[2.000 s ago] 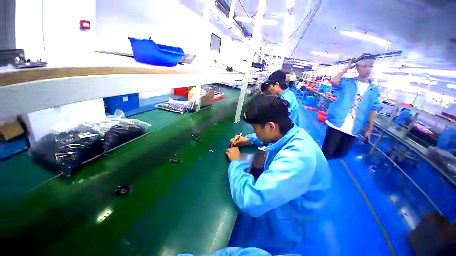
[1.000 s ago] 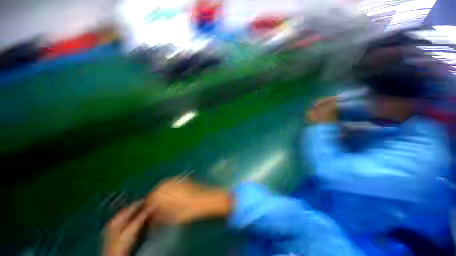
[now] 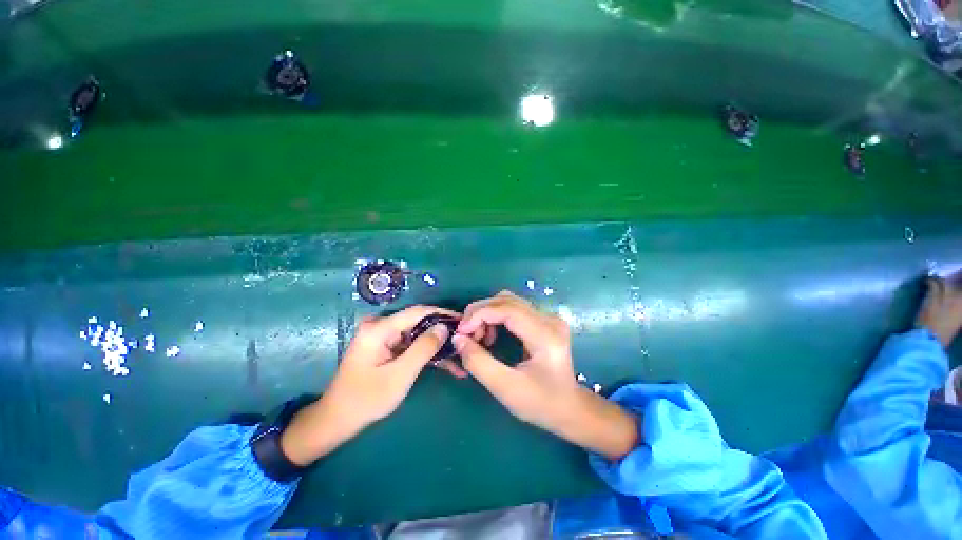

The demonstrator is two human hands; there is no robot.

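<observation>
My left hand [image 3: 385,364] holds a round black unit [image 3: 430,335] in its fingertips, a little above the bench mat. My right hand [image 3: 517,353] meets it from the right, with thumb and index finger pinched at the unit's right edge. Whether a small white piece is between them is hard to tell; the fingers hide much of the unit. Another round black unit [image 3: 381,282] with a paler centre lies on the bench just beyond my left hand. A loose pile of small white pieces [image 3: 112,346] lies on the bench at the left.
Beyond the bench mat [image 3: 464,454] runs a green conveyor belt [image 3: 422,179] with several spaced black units, one of them at the upper left [image 3: 287,75]. Stray white pieces lie around my right hand. Another person's hand [image 3: 938,308] and blue sleeve are at the right edge.
The view has swung from the line and the seated workers down to the bench. Both my hands now show clearly at the black unit; one second ago they were blurred at the lower left.
</observation>
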